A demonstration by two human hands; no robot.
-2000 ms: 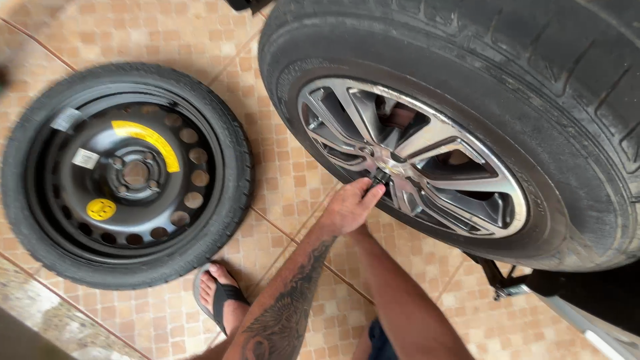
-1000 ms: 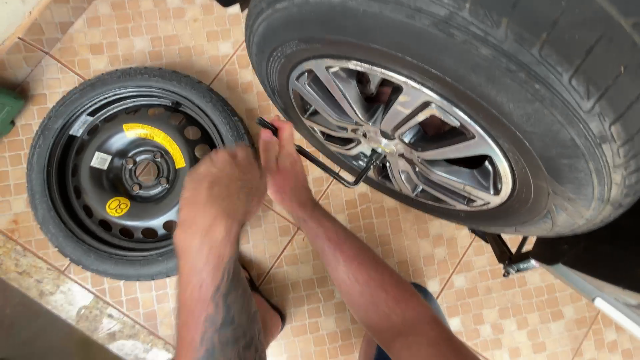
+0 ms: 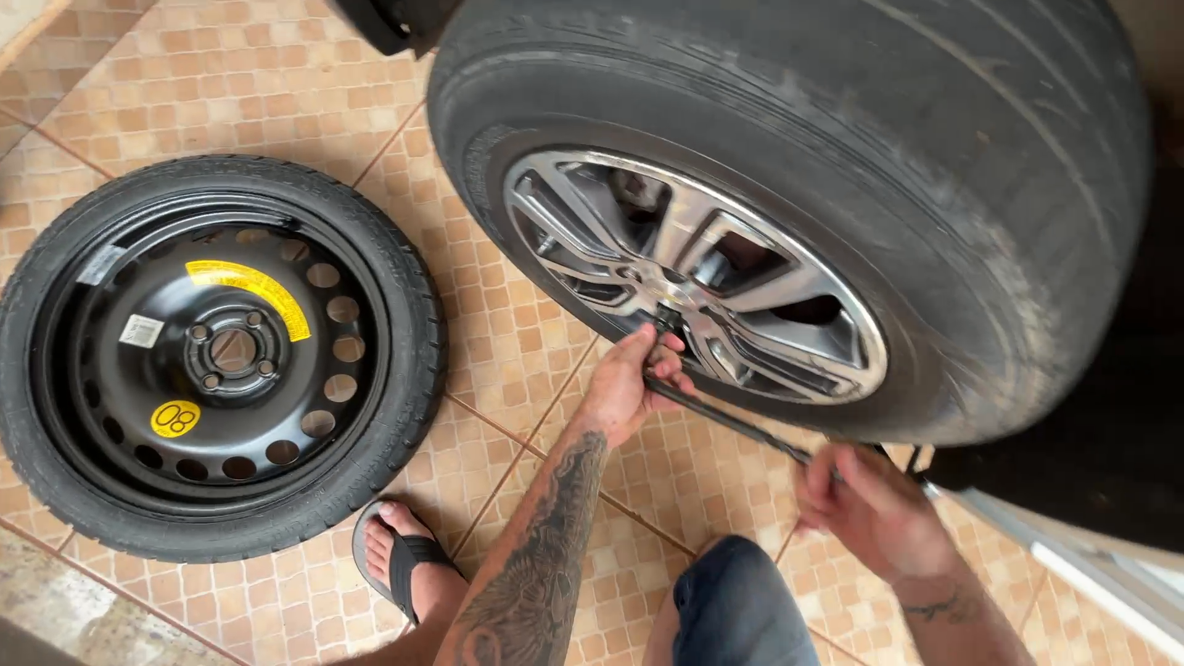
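Note:
An L-shaped lug wrench [image 3: 731, 421] has its socket end at a lug hole near the hub of the car wheel's alloy rim [image 3: 684, 215]. My left hand [image 3: 638, 375] grips the wrench by its bend, close to the rim's lower spokes. Farther out, my right hand [image 3: 865, 495] is closed around the far end of the handle, which points down and to the right. The car's tire [image 3: 786, 120] surrounds the rim. My fingers partly hide the socket, so its exact fit on the nut cannot be seen.
A spare wheel with a black steel rim [image 3: 157, 370] and yellow stickers lies on the tiled floor [image 3: 518, 370] at left. My sandaled foot [image 3: 407, 560] is beside it. Below the tire at right are dark jack parts [image 3: 911, 462] and the car's light sill [image 3: 1091, 564].
The wrench handle pointed up and left one second ago; now it points down and right. My left hand has moved to the bend by the rim, my right hand to the handle's end.

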